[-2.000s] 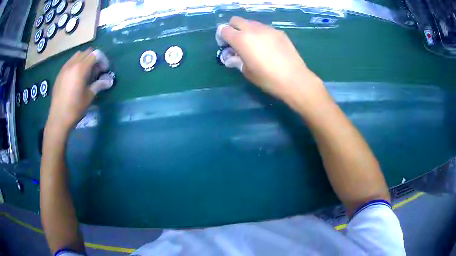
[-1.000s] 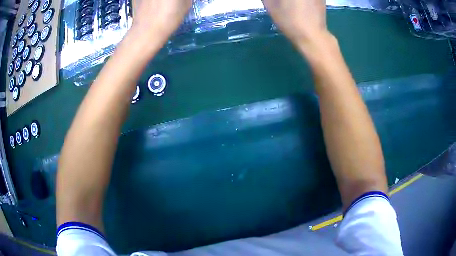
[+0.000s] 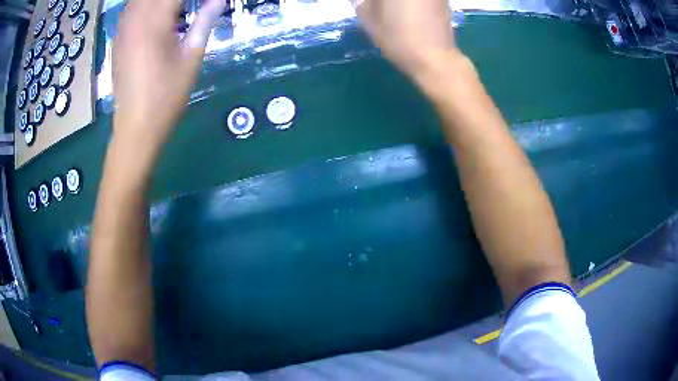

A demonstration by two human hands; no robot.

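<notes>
Two small round components (image 3: 281, 111) with white faces and dark rims lie side by side on the green mat, between my forearms. A shiny clear blister tray (image 3: 286, 56) lies beyond them at the top edge, with dark parts partly showing in it. My left hand (image 3: 160, 45) is blurred over the tray's left part, thumb and fingers apart, and shows nothing held. My right hand (image 3: 409, 26) is over the tray's right part, its fingers cut off by the top edge, so its grip is hidden.
A tan board (image 3: 79, 125) covered with round components lies at the upper left. Several components (image 3: 58, 188) stand in a row on the mat below it. Clear and dark trays (image 3: 632, 30) are at the upper right. A thin cable (image 3: 33, 323) lies at the lower left bench edge.
Since one second ago my left hand has moved left and back into view. Two seconds ago both hands were at components on the mat; now both are at the tray.
</notes>
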